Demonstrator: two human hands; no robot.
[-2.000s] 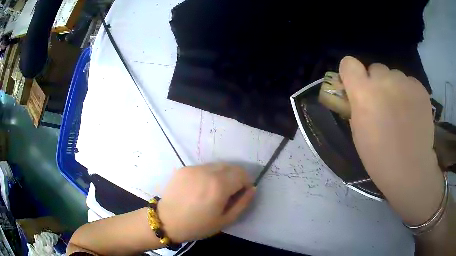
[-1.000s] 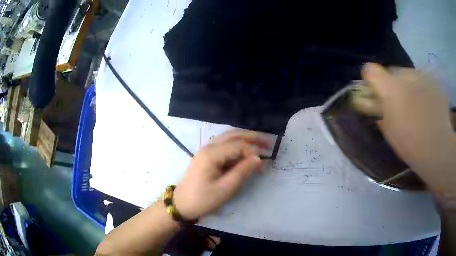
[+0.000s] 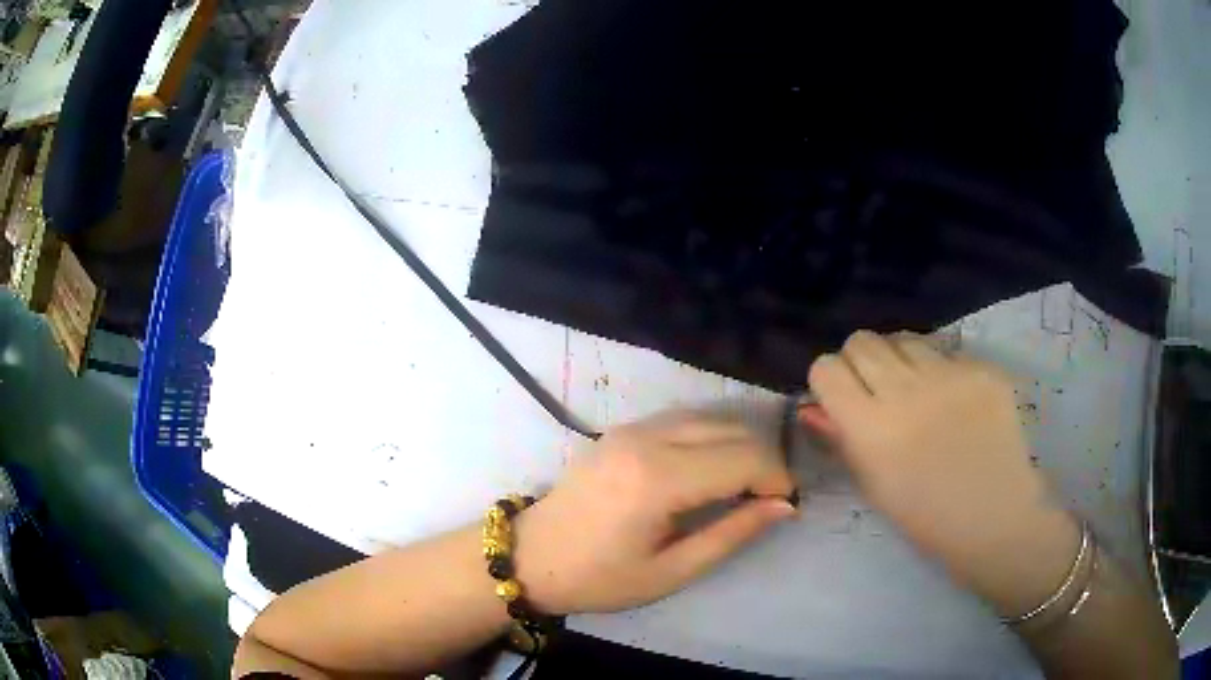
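A black cut garment panel (image 3: 797, 173) lies on the white table cover (image 3: 345, 345). A narrow black tape (image 3: 412, 259) trails from the upper left of the table to my left hand (image 3: 651, 511). My left hand pinches the tape between thumb and fingers below the panel's lower edge. A short dark piece of tape runs up from there to the panel edge. My right hand (image 3: 930, 458) is at that edge with its fingers curled by the tape; what its fingertips hold is hidden. The iron (image 3: 1186, 452) stands at the right edge, partly cut off.
A blue plastic basket (image 3: 160, 359) is at the left table edge. A dark padded arm (image 3: 100, 120) is beyond it at upper left, near wooden pieces (image 3: 73, 299). Dark cloth lies at the near edge. Thin marks are drawn on the cover.
My right hand has let go of the iron, now at the right edge, and moved left to the panel's lower edge. My left hand has moved right with the tape.
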